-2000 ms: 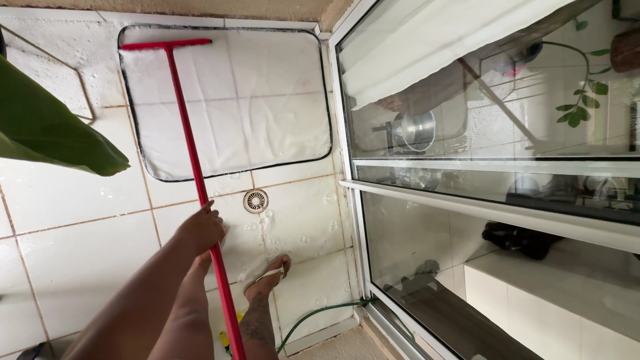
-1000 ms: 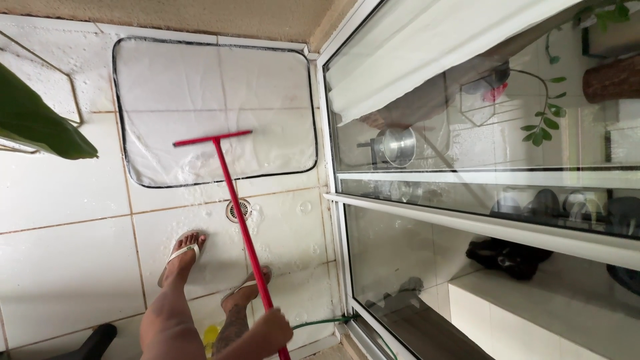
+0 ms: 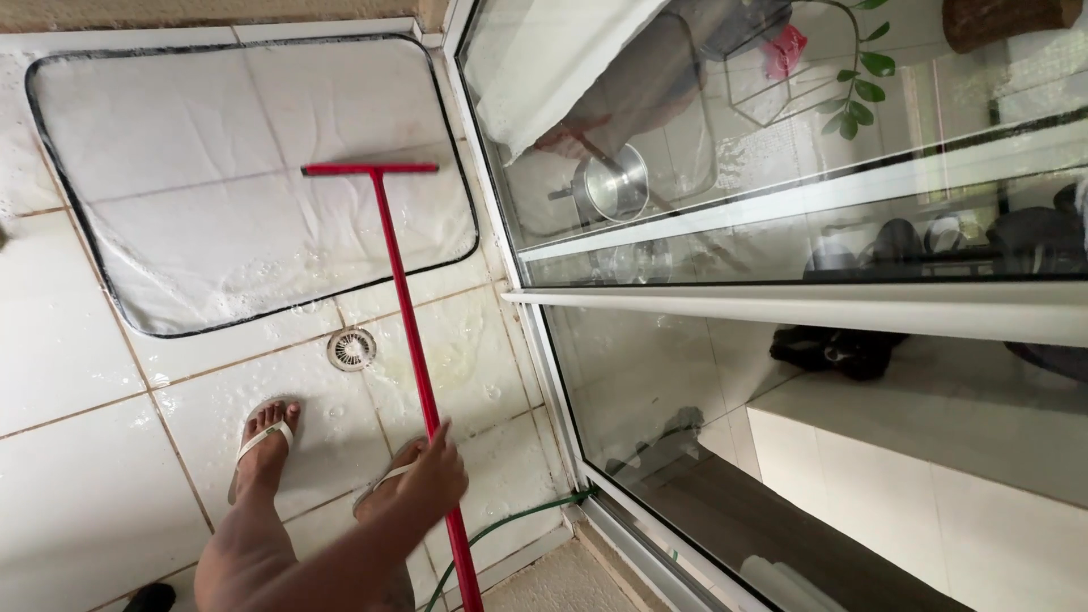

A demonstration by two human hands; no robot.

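My left hand is closed around the red handle of a floor squeegee. The squeegee's blade lies across a wet, pale rectangular mat with a black border, right of its middle. Creases and soap suds show on the mat. Just below it is a round floor drain in wet white tiles. My right hand is out of view, and the handle's lower end runs past the bottom edge of the picture.
My feet, in flip-flops, stand below the drain. A green hose runs to the frame of a glass sliding door at right. A metal pot and a plant show in the glass. A black furry animal lies beyond it.
The squeegee blade has moved from the mat's far left corner to right of its middle. Since one second ago it has shifted farther up the mat. My left hand still grips the handle.
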